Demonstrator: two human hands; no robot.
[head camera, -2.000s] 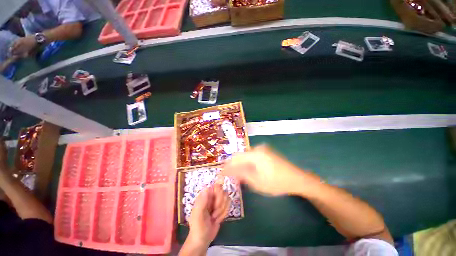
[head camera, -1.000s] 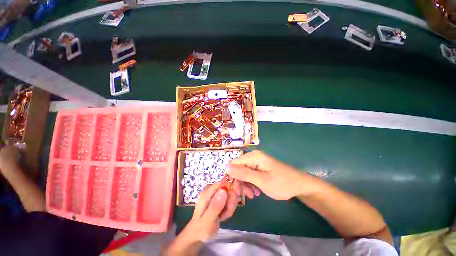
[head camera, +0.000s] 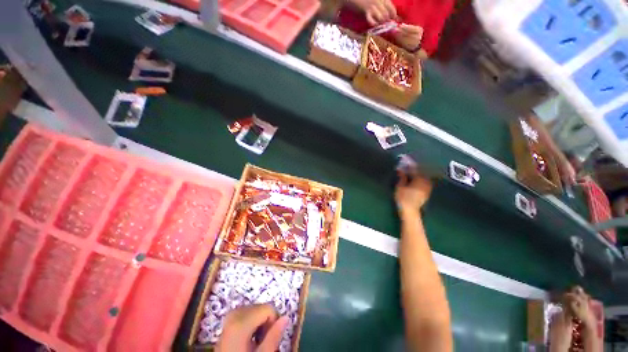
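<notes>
My right hand reaches over the dark green conveyor belt. A small pale piece, blurred, is at its fingertips; whether they grip it I cannot tell. My left hand is over the near box of white ring parts, with fingers curled and a dark gap between thumb and fingers; I cannot tell whether it holds anything. The farther cardboard box adjoins it, filled with copper-coloured parts and some pale strips.
A pink-red compartment tray lies left. White-framed housings lie spaced along the belt, beyond a whitish strip. A grey metal upright crosses the upper left. Other workers' hands and boxes are across the belt and at lower right.
The view has swung right. My right hand has left my left hand and moved outward over the belt. My left hand is now lower, over the white parts.
</notes>
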